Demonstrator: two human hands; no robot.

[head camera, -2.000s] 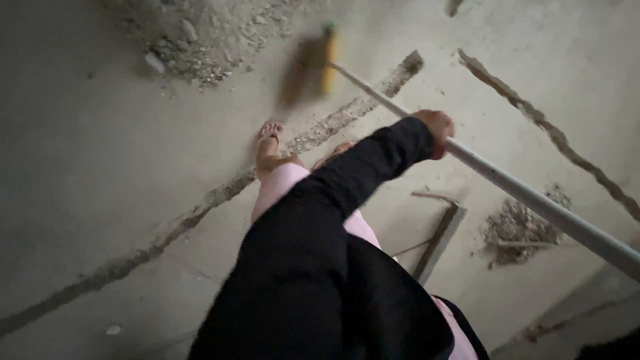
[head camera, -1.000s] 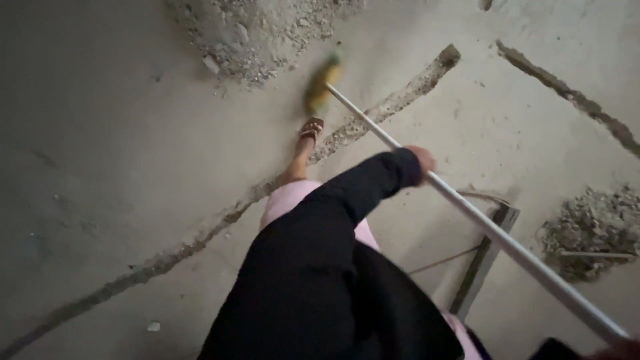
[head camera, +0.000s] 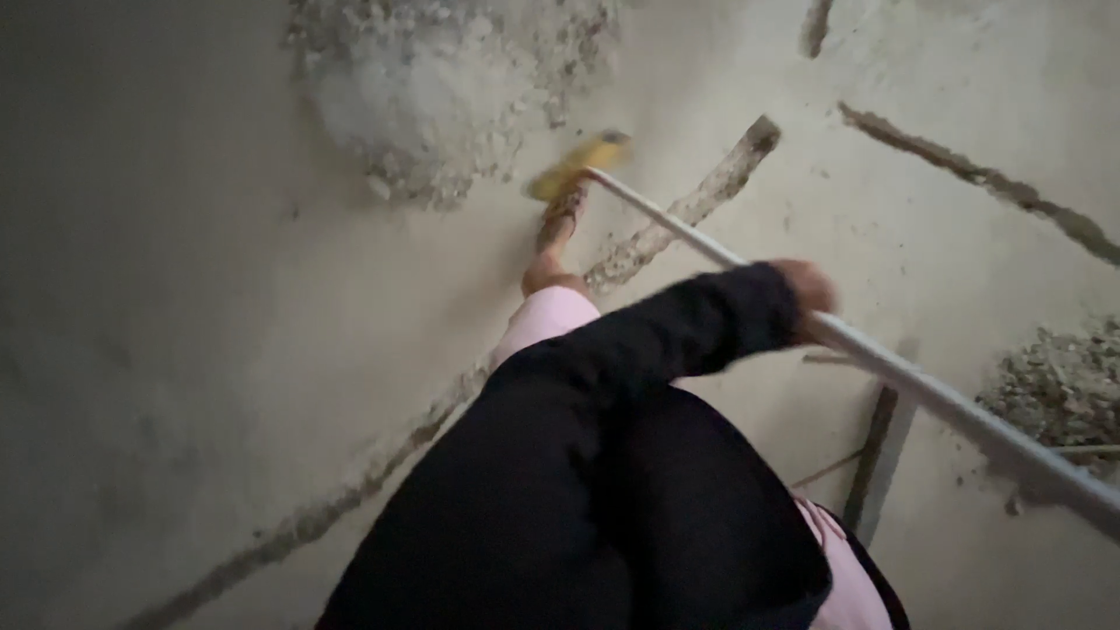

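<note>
My left hand, at the end of a black sleeve, is closed around the long pale handle of a broom. The handle slants from the right edge up to the broom's yellow head, which is blurred and lies over or beside the toes of my sandalled foot. Left of the broom head lies a heap of pale rubble and dust on the concrete floor. My right hand is out of view, past the right edge.
A rough channel cut in the floor runs diagonally under my leg, and another channel is at the upper right. A second rubble pile sits at the right. A long straight bar or profile lies below the handle.
The broom head has moved toward the rubble heap and my foot, with the handle still in my left hand. My right hand, partly seen at the lower right one second ago, has left view.
</note>
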